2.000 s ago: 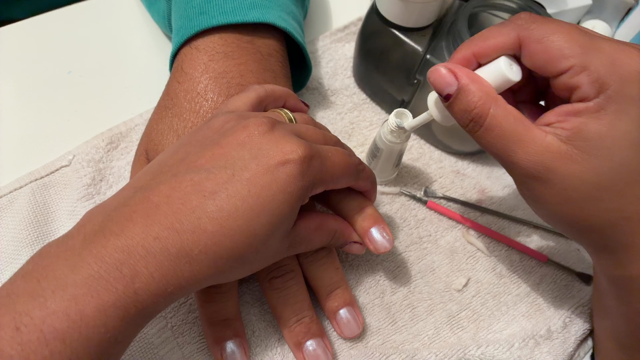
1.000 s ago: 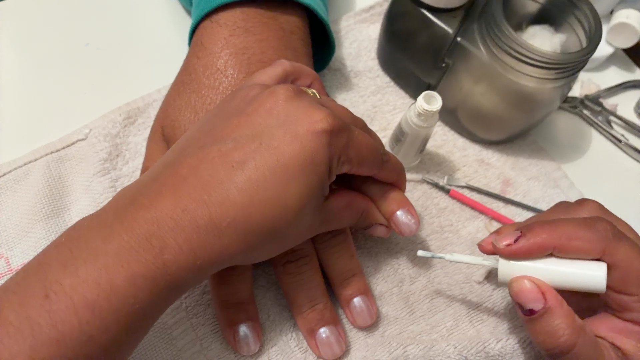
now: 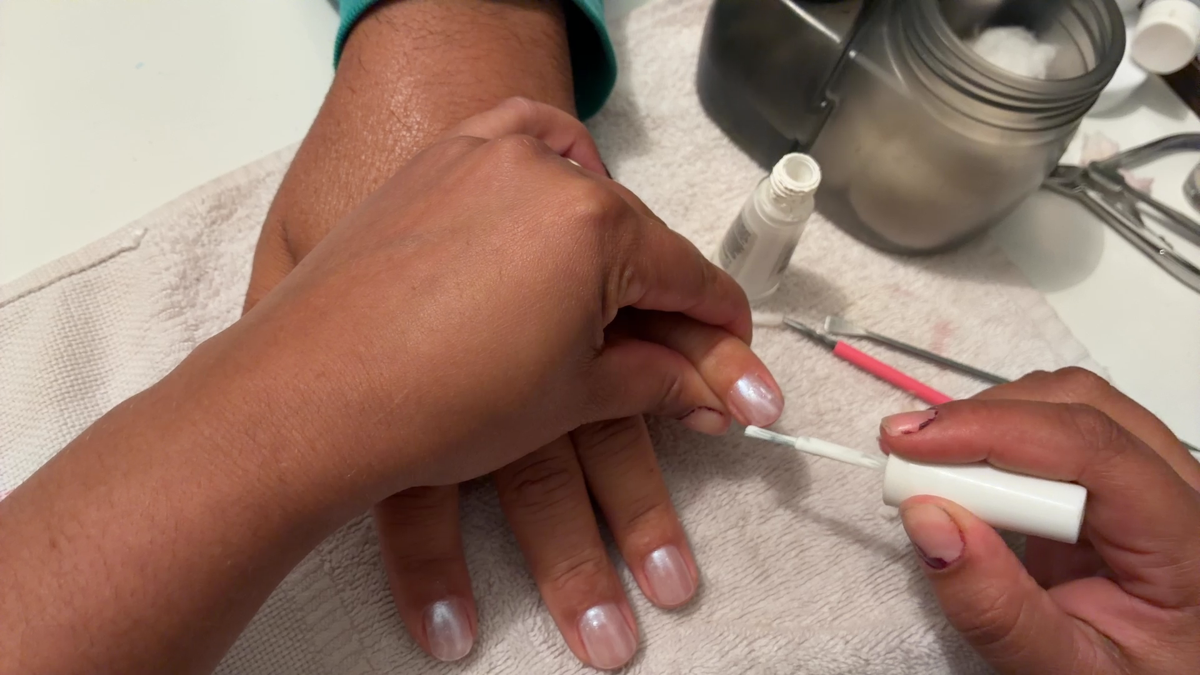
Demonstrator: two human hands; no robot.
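My left hand [image 3: 525, 309] lies across the back of another person's hand [image 3: 572, 525] and pinches its little finger [image 3: 722, 361] between thumb and fingers. The nails of that hand carry a pale, pearly polish. In my right hand [image 3: 1050, 506] is the white cap of a nail polish brush [image 3: 984, 497], held between thumb and fingers. Its bristles point left, just below the nail of the pinched finger; whether they touch it I cannot tell. Behind the fingers, the uncapped nail polish bottle [image 3: 769, 230] stands upright on a light terry towel [image 3: 806, 581].
A grey translucent jar [image 3: 937, 141] with white cotton inside stands behind the bottle. Metal nippers [image 3: 1125, 202] lie at the right on the white table [image 3: 141, 103]. A pink-handled tool [image 3: 886, 370] and a slim metal tool [image 3: 928, 354] lie on the towel near my right hand.
The brush was at the bottle's mouth two seconds ago; my right hand has brought it down beside the pinched finger. My left hand keeps its hold. The view has shifted somewhat.
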